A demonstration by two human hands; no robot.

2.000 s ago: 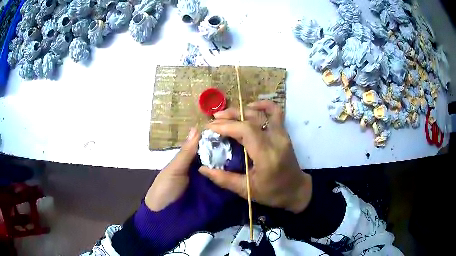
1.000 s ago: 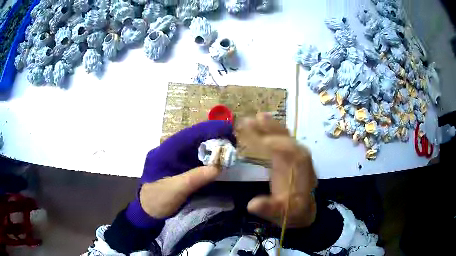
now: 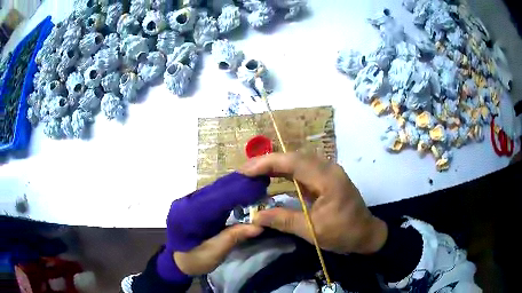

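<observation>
My left hand (image 3: 214, 220), in a purple glove with a bare thumb, holds a grey ruffled piece (image 3: 254, 210) low in front of the cardboard. The fingers hide much of the piece. My bare right hand (image 3: 323, 200) presses on the same piece with thumb and fingers. It also holds a long thin bamboo stick (image 3: 304, 206), which slants up and left past the cardboard pad (image 3: 229, 137). A small red round cap (image 3: 259, 147) stands on the pad, just beyond my fingers.
Many hollow grey pieces (image 3: 131, 54) lie at the left and centre back. Grey-and-yellow pieces (image 3: 422, 119) are heaped at the right, with red loop handles (image 3: 502, 138) beside them. A blue tray (image 3: 24, 109) with dark small parts stands at the far left. A red stool (image 3: 48, 277) is at lower left.
My right hand was apart from the piece one second ago and now meets my left hand on it. The stick has swung left at its far end. The view has shifted, showing more of the blue tray.
</observation>
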